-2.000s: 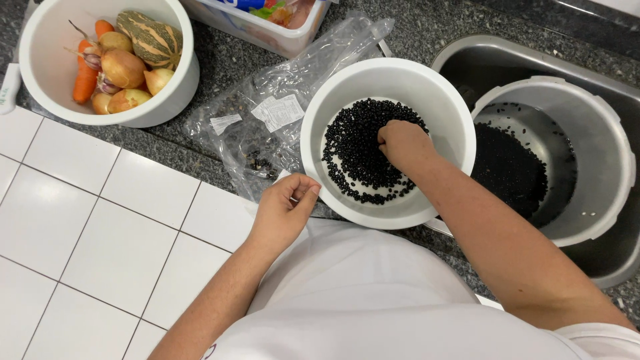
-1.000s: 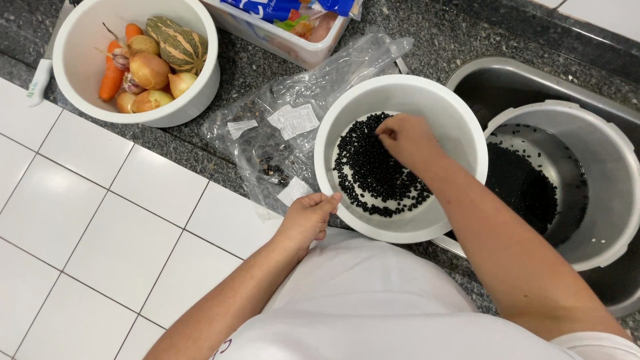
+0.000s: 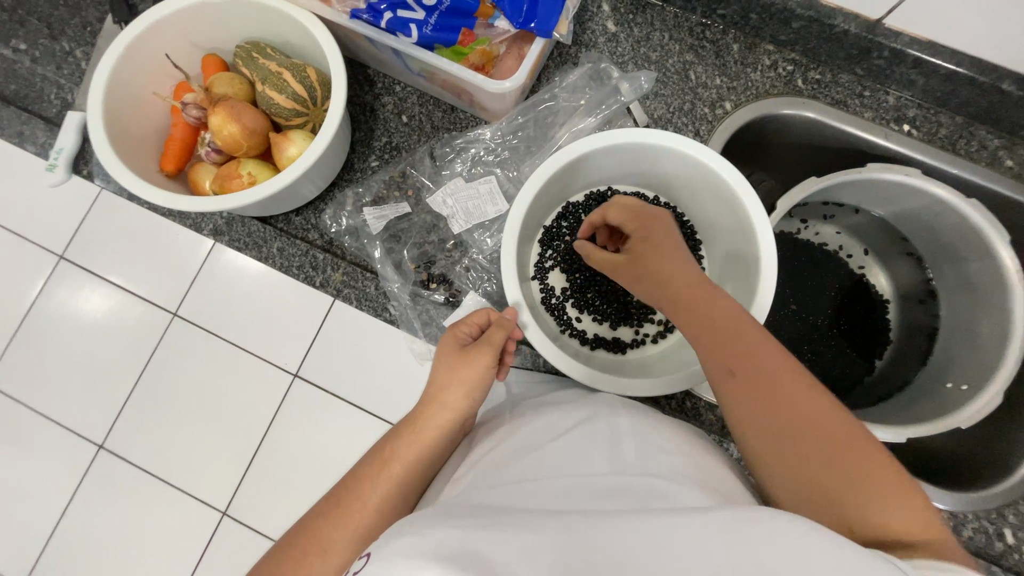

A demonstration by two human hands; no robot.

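Observation:
Black beans (image 3: 608, 300) lie spread over the bottom of a white plastic bowl (image 3: 740, 240) at the counter's front edge. Over them, inside the bowl, is my right hand (image 3: 636, 252), its thumb and index finger bent toward each other; whether a bean is between them I cannot tell. My left hand (image 3: 480, 348) is at the bowl's left rim, fingers curled, and its hold on the rim is unclear. Left of the bowl lies a clear plastic bag (image 3: 448, 192) with paper labels and some dark bits in it.
An aluminium pot (image 3: 968, 320) with black beans in water stands in the steel sink (image 3: 808, 108) at right. A white bowl (image 3: 324, 152) of vegetables is at upper left, beside a white-handled knife (image 3: 66, 148). Behind stands a plastic tub (image 3: 480, 84) with packaged food.
My right hand has shifted within the bowl, and the beans lie in a somewhat different spread. My left hand stays by the left rim. The view has shifted slightly.

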